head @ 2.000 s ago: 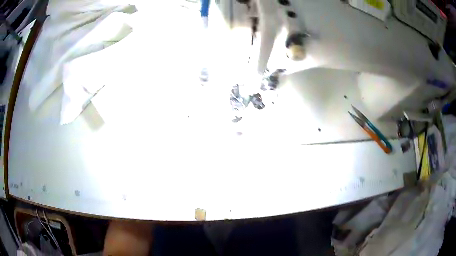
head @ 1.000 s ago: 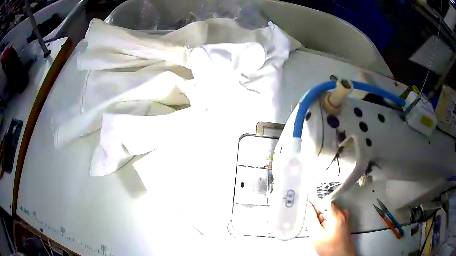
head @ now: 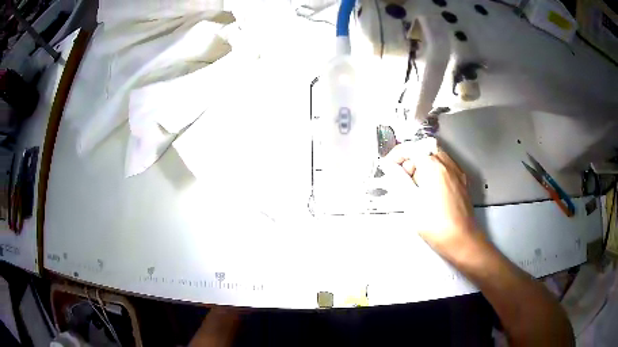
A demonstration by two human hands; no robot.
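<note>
My right hand (head: 437, 186) reaches in from the lower right to the needle area of the sewing machine. Its fingers are bent together beside the needle plate (head: 385, 140); glare hides whether they hold anything. The presser foot area (head: 428, 127) is just above my fingertips, partly covered by the hand. The white sewing lamp (head: 344, 101) hangs left of the hand. White fabric (head: 159, 101) lies in loose folds at the upper left. My left hand is not in view; only bare skin, seemingly my left arm, shows below the table's front edge.
Snips (head: 552, 186) with orange and blue handles lie right of my right hand. The cream knob (head: 467, 89) is on the machine head. A ruler (head: 220, 278) runs along the table's front edge. Scissors (head: 19, 196) lie on the left neighbouring table.
The view has shifted, so machine and fabric sit higher than one second ago. My right hand, absent two seconds ago, now shows with its forearm at the needle area.
</note>
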